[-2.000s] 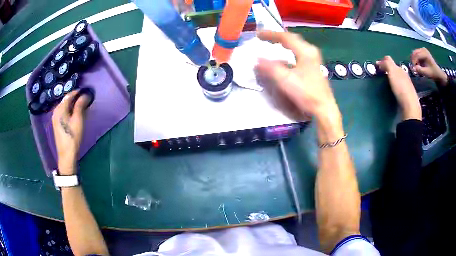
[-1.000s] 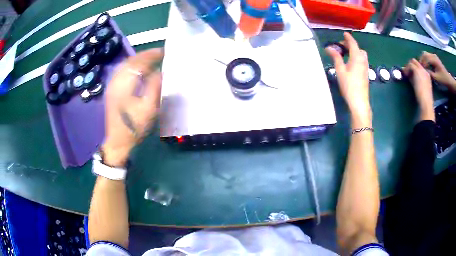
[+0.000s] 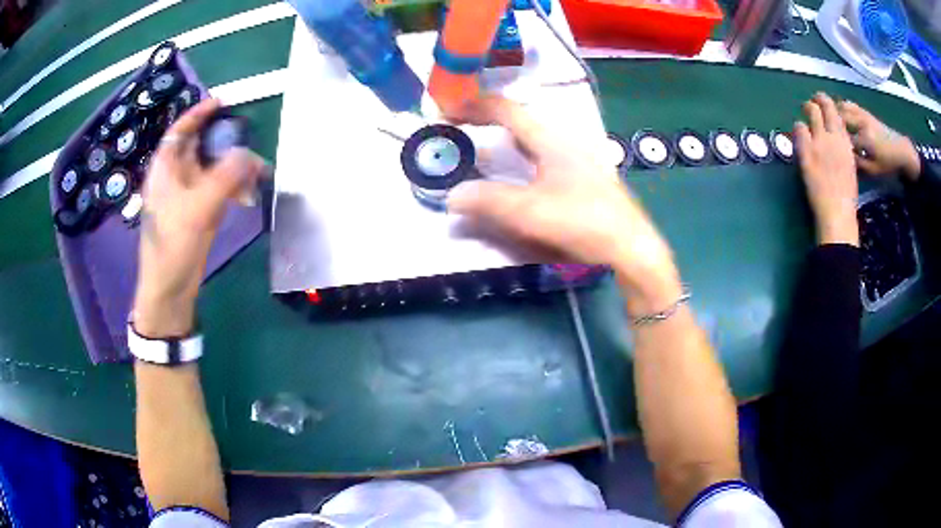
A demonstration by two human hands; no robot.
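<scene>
A black disc with a silver centre [image 3: 437, 157] sits on the short silver post [image 3: 431, 198] on the white machine [image 3: 341, 232]. My right hand [image 3: 552, 191] is at this disc's right side, thumb and fingers spread around its edge; whether it grips the disc is unclear. My left hand [image 3: 191, 201] is blurred over the tray's right part and holds another black disc [image 3: 223, 137] between its fingertips. The purple tray [image 3: 108, 299] at left holds a heap of discs [image 3: 126, 141]. The blue tube [image 3: 366, 52] and orange tube [image 3: 466, 46] end just above the post.
A row of discs [image 3: 691, 147] lies on the green bench [image 3: 712, 248] at right. Another person's hands [image 3: 831, 155] are at the row's far end, near a tray of dark parts [image 3: 889, 248]. A red bin [image 3: 645, 23], a fan [image 3: 877, 31], a grey cable [image 3: 588, 361] and plastic scrap [image 3: 281, 413] show.
My right hand has moved left from the disc row to the post, and no longer holds a disc there. My left hand has moved left and now shows a disc. The camera view has shifted.
</scene>
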